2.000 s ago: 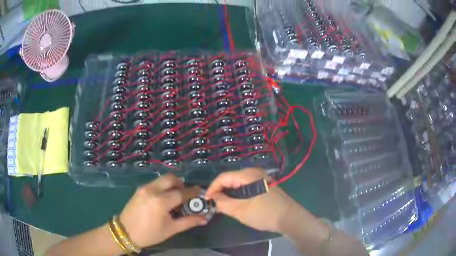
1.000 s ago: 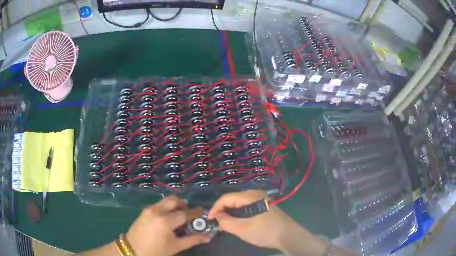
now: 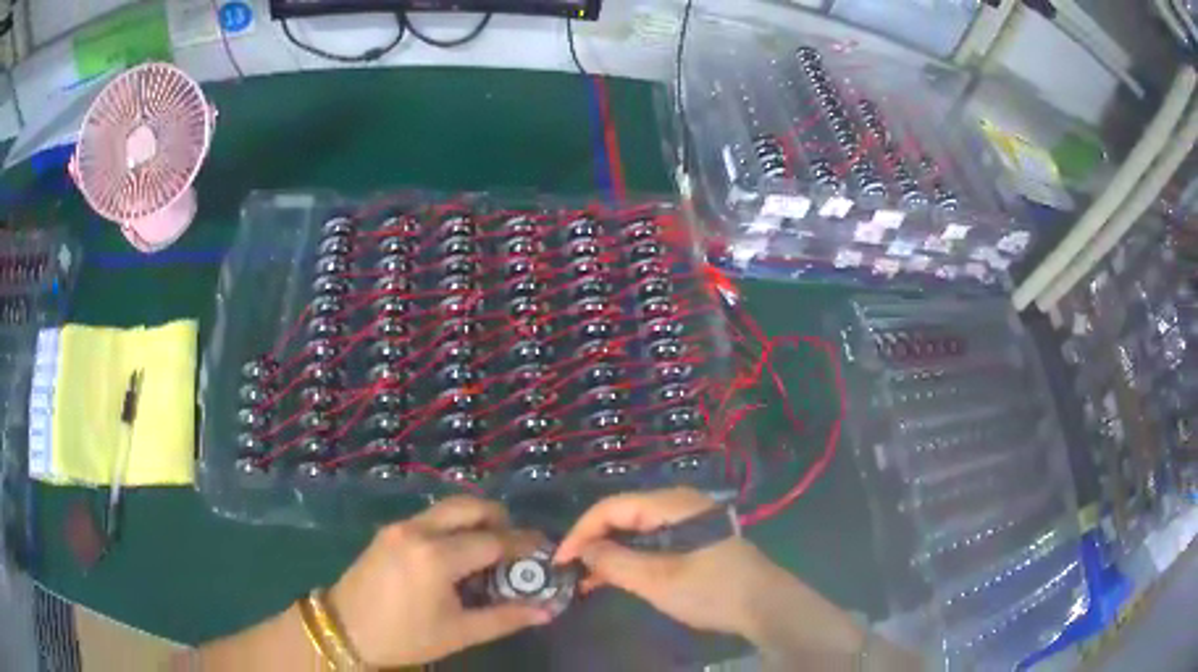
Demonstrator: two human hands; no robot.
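Note:
My left hand (image 3: 427, 578), with gold bangles at the wrist, holds a round silver fixture (image 3: 530, 578) with a pale centre ring, near the front edge of the mat. My right hand (image 3: 664, 558) holds a black tool (image 3: 683, 528) with a red cable from its end. Its fingertips are at the fixture's upper right side; whether they pinch a small part is hidden. Behind my hands, the clear main tray (image 3: 223, 486) holds many small dark shiny components (image 3: 460, 348) in rows, with thin red leads running to its right side.
A red cable (image 3: 841, 407) loops right of the main tray. A clear blister tray (image 3: 966, 525) is at right, stacked trays (image 3: 854, 243) at upper right. A yellow notepad (image 3: 164, 407) with a pen (image 3: 125, 433) and a pink fan (image 3: 142, 151) are at left. A monitor edge (image 3: 434, 7) is at top.
The view has tilted up since the first frame, bringing in the monitor's edge. Both hands remain together at the fixture; the black tool now looks blurred.

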